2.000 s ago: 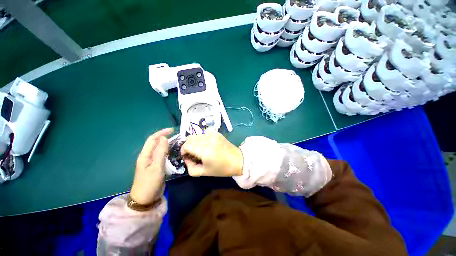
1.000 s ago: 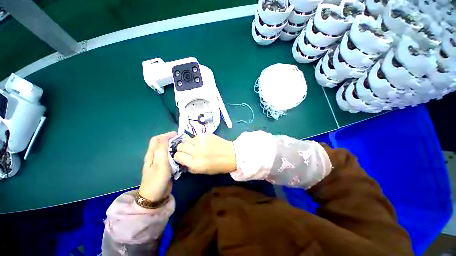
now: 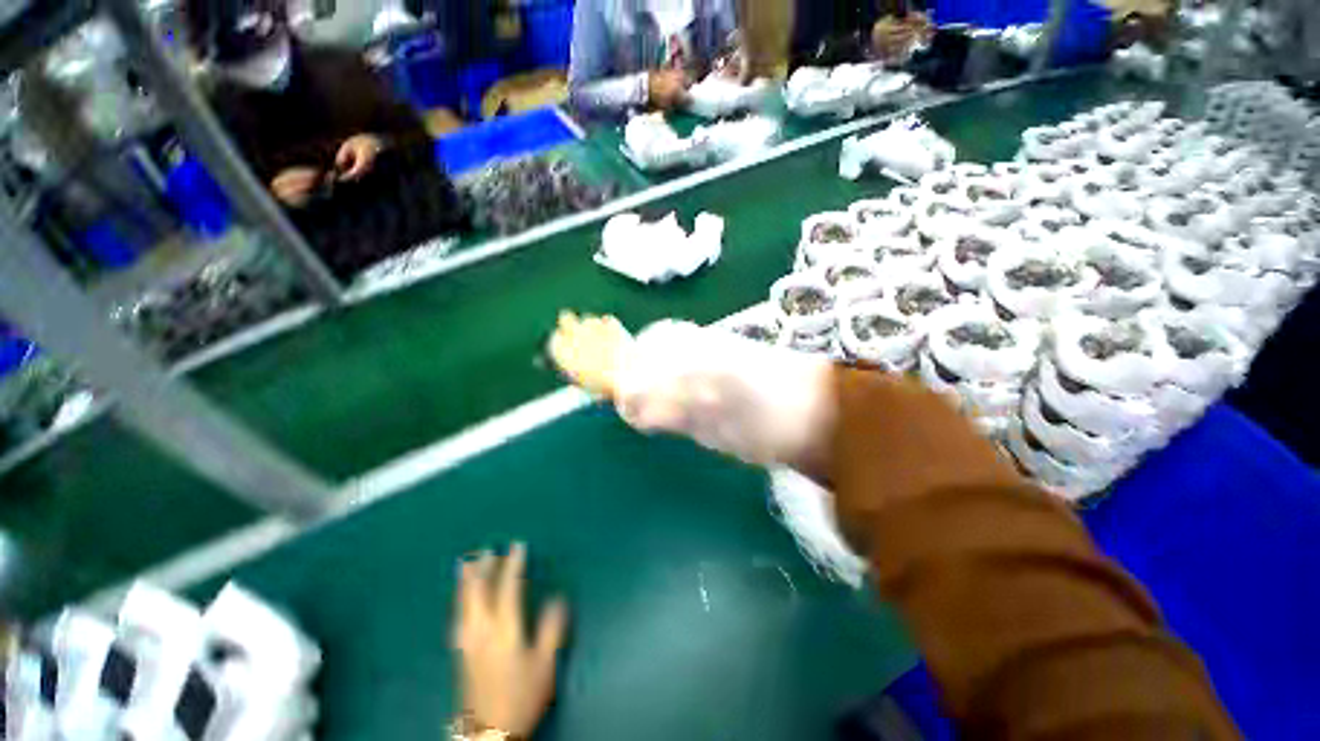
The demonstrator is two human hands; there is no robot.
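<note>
My right hand (image 3: 586, 352) is stretched forward over the near edge of the conveyor, blurred, with nothing visible in it. My left hand (image 3: 504, 644) is over the green bench (image 3: 420, 557), fingers spread and empty. A white camera unit (image 3: 662, 246) lies on the green belt beyond my right hand, not touching it. Several white camera bodies (image 3: 217, 659) stand in a row at the lower left. The white thread-like pile (image 3: 818, 521) is partly hidden behind my right sleeve. Thin pale loose strands (image 3: 705, 586) lie on the bench.
Many stacked white housings (image 3: 999, 340) fill the right side. A blue bin (image 3: 1230, 536) is at the lower right. A pale metal rail (image 3: 463, 430) separates bench and belt. Another white unit (image 3: 898, 149) is farther along the belt. Workers' hands (image 3: 348, 157) and dark parts (image 3: 529, 193) are opposite.
The view has lifted and turned. The housing and camera body my hands worked on are no longer in front of me. My hands have parted, the right one reaching forward to the belt.
</note>
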